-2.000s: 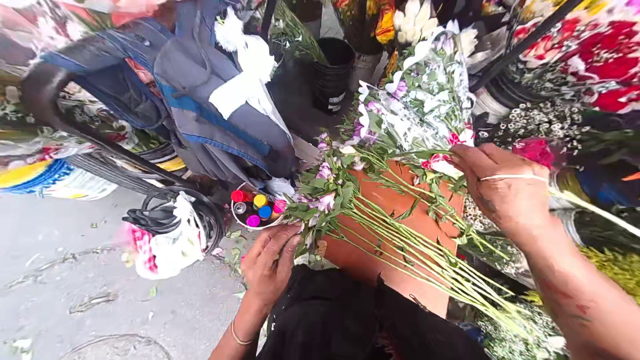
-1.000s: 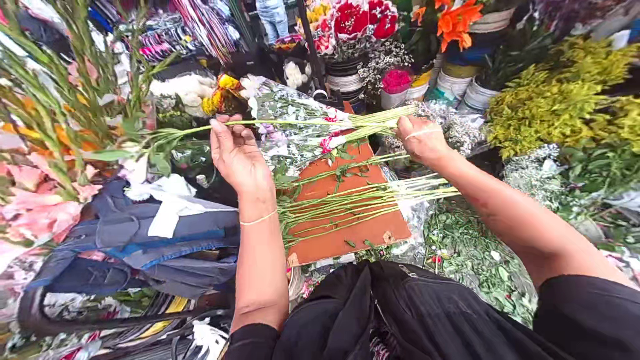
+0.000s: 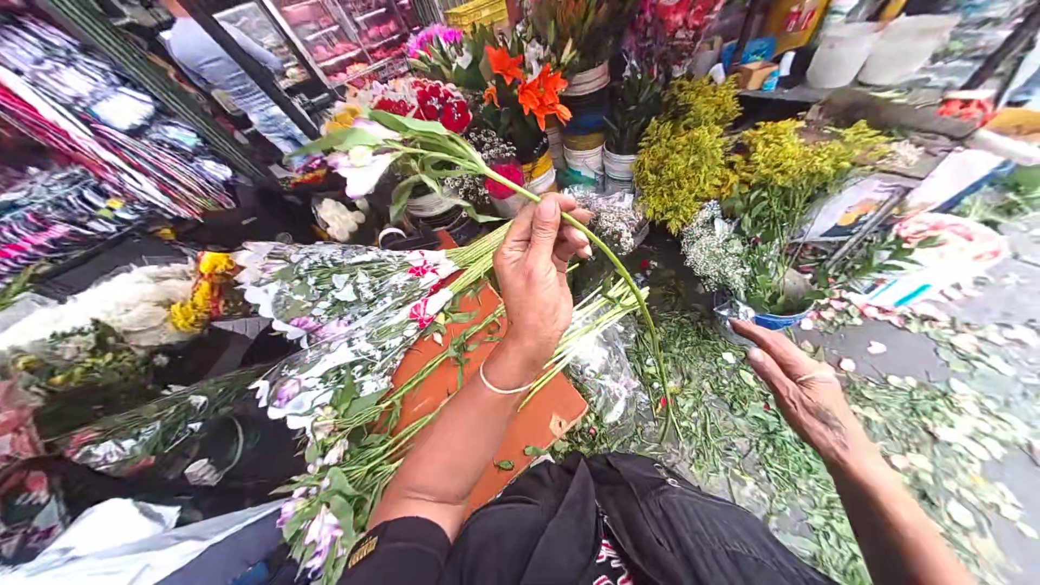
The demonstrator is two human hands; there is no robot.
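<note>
My left hand point(image 3: 540, 272) grips the green stem of a pale lily-like flower point(image 3: 361, 162); the bloom points to the upper left and the bare stem curves down to the right. Below that hand lies an orange-brown board point(image 3: 520, 431) with loose cut stems point(image 3: 577, 333) across it. A bouquet in clear wrap point(image 3: 341, 284), with white, purple and red-pink parts, rests at the board's upper left, its stems passing behind my left hand. Loose purple alstroemeria-like flowers point(image 3: 323, 532) lie by my left forearm. My right hand point(image 3: 800, 390) is held out at the right with nothing in it.
Buckets of orange lilies point(image 3: 540, 96), yellow filler flowers point(image 3: 691, 154) and small white blooms point(image 3: 715, 252) stand ahead. Cut leaves and stems point(image 3: 731, 414) litter the ground at the right. White flowers point(image 3: 130, 301) lie at the left. A person point(image 3: 223, 65) stands at the upper left.
The view has swung to the right. My right hand has moved away from the stems to the right, and my left hand now holds the flower stem over the board.
</note>
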